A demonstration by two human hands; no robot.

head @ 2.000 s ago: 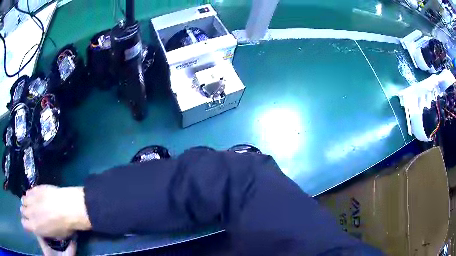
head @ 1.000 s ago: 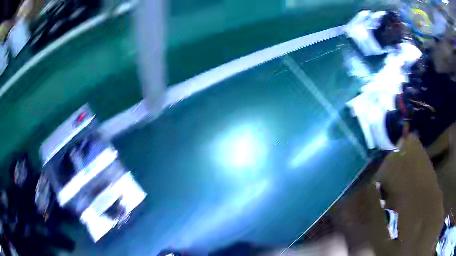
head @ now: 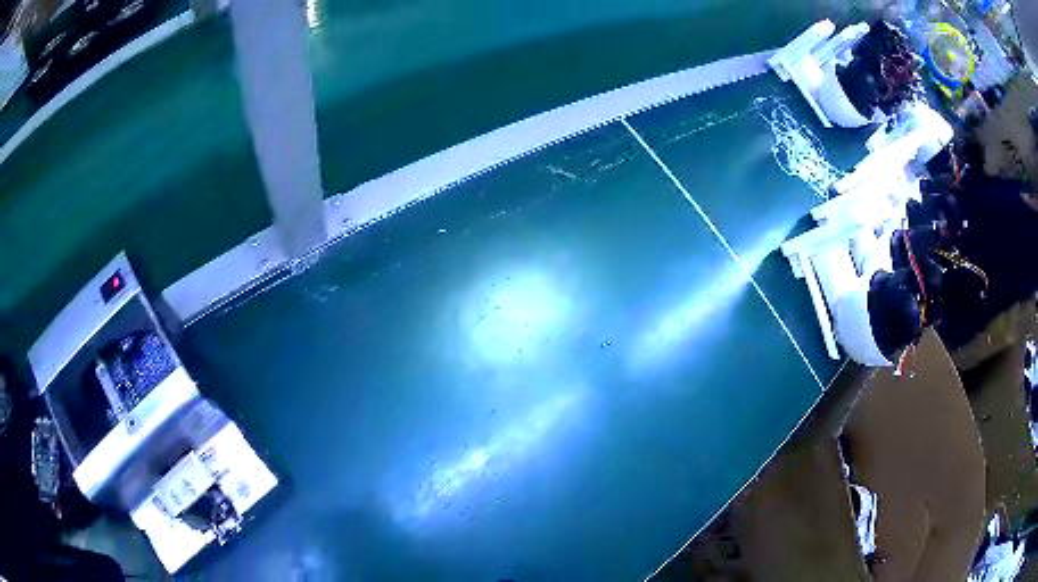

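Neither of my hands is in the picture. The screw feeder [head: 137, 421] stands at the lower left, a white-grey box with an open top compartment, a small red mark on top and a lighter front block. Dark round housings with pale boards show partly at the left edge, one board [head: 47, 455] beside the feeder. At the right, white curved housings [head: 848, 290] with black round parts and red, yellow and orange wires stand at the bench's far right end.
The green bench top [head: 433, 375] has a pale rail [head: 489, 165] along its far side and a grey upright [head: 279, 136]. A thin white line crosses the bench. An open brown carton [head: 922, 455] is at the lower right. A dark-clothed person [head: 1002, 250] is partly visible at the right.
The view has turned right, so the feeder now lies at the lower left. My hand and dark sleeve, seen at first, have left the picture, as has the hanging driver.
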